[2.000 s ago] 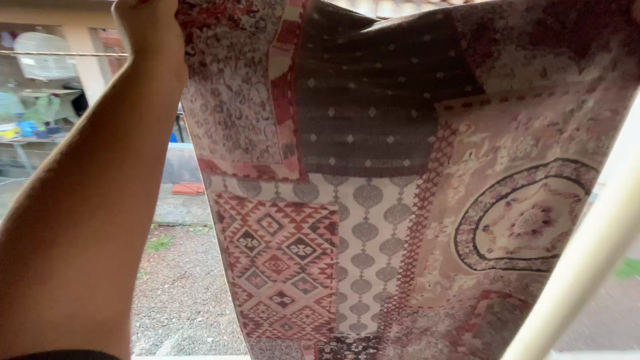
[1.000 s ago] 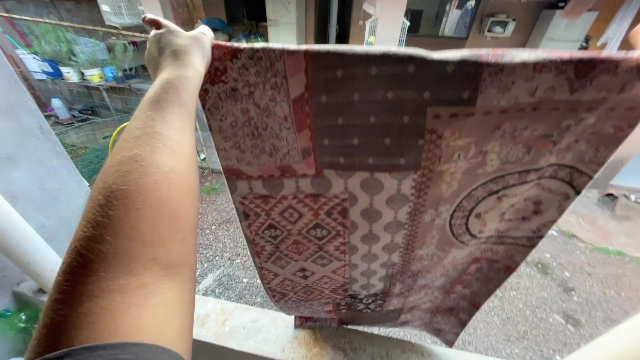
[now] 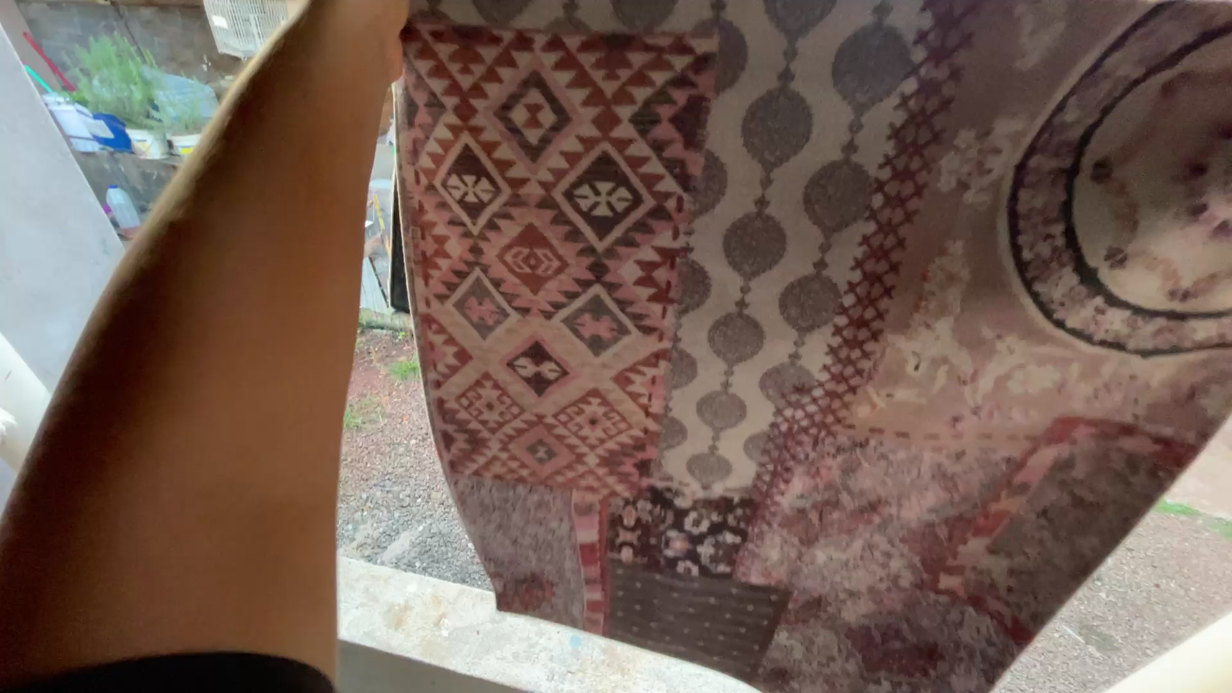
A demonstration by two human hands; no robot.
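A large patchwork-print cloth (image 3: 597, 250) hangs spread out in front of me, with red diamond shapes, grey discs and a round medallion at the right. My left arm reaches up along the left side. At the top edge, my left hand (image 3: 388, 34) is mostly cut off and holds the cloth by its left side; its fingers are hidden. My right hand is out of view. The lower part of the cloth hangs by a pale concrete ledge (image 3: 433, 616), covering part of it.
Beyond the cloth lies gravel ground (image 3: 390, 472) with small tufts of grass. At the upper left, a potted plant (image 3: 115, 82), containers and a plastic bottle (image 3: 122, 207) stand on shelves. A pale wall (image 3: 58, 183) is at the far left, and a blurred white bar (image 3: 1179, 654) crosses the lower right corner.
The cloth's top edge and most of my left hand, visible one second ago, are now above the view. The cloth has risen in view and fills more of it.
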